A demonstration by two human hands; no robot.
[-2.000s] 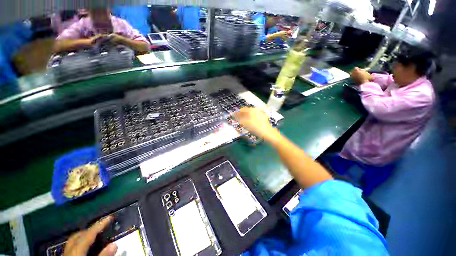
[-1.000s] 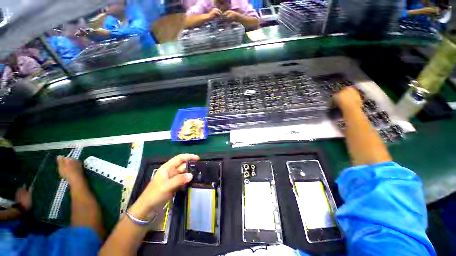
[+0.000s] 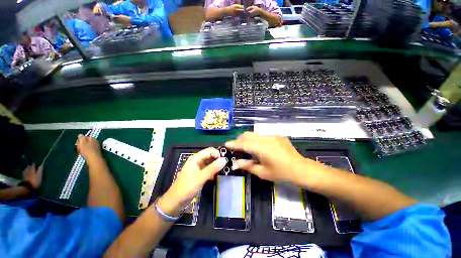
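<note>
A black camera cover (image 3: 227, 160) with pale rings lies at the top end of the second phone body from the left (image 3: 231, 201). My left hand (image 3: 194, 174) pinches its left side and my right hand (image 3: 270, 157) its right side. The phone bodies lie side by side in the black carrier tray (image 3: 263, 237). The third phone body (image 3: 291, 206) is partly under my right hand and forearm. The first (image 3: 192, 214) is partly behind my left hand. The fourth (image 3: 344, 201) is partly under my right forearm.
Stacked blister trays (image 3: 293, 95) and a single blister tray (image 3: 386, 121) stand behind. A blue parts bin (image 3: 199, 108) holds tan pieces. A white paper strip (image 3: 308, 130) lies before the stack. Perforated strips (image 3: 126, 152) lie left, near another person's arm (image 3: 101, 176). A bottle (image 3: 429, 111) stands right.
My right hand has come from the single blister tray to the second phone body, where the ringed cover now shows. My left hand has met it there. The view has shifted.
</note>
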